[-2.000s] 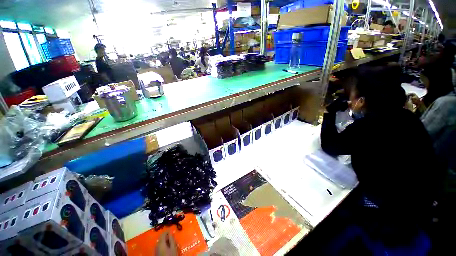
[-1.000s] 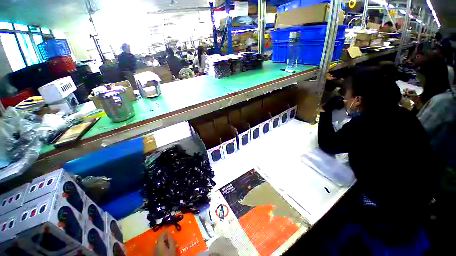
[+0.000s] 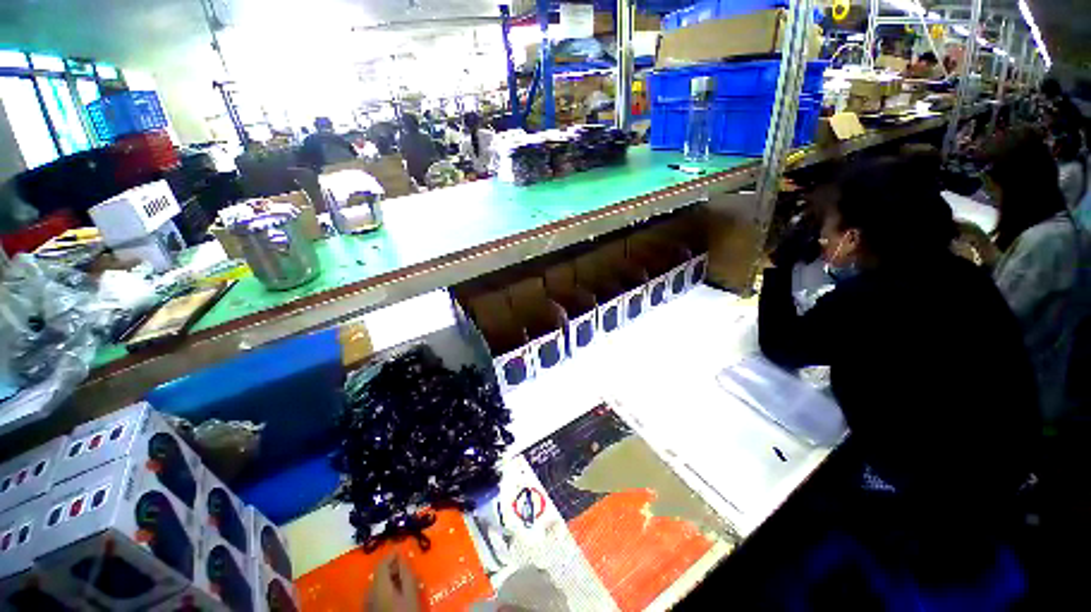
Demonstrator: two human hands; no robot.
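Note:
My left hand [image 3: 392, 586] shows small and blurred at the bottom edge, over the orange part of the printed sheet [image 3: 449, 562]. Most of it is cut off, and whether it holds anything cannot be seen. A greyish blurred shape [image 3: 529, 591] at the bottom edge to its right may be a sleeve or knee; my right hand cannot be made out. A heap of black cables [image 3: 419, 442] lies just beyond the sheet. Closed white cartons [image 3: 120, 502] with dark product pictures stand stacked at the lower left.
Open boxes [image 3: 580, 325] with brown flaps up stand in a row under the green shelf [image 3: 479, 215]. A metal cup [image 3: 273, 249] is on the shelf. A blue block [image 3: 257, 407] lies behind the cables. A person in black [image 3: 921, 347] sits at the right.
The view has shifted very slightly. My left hand stays at nearly the same place over the orange sheet. People in the background have moved.

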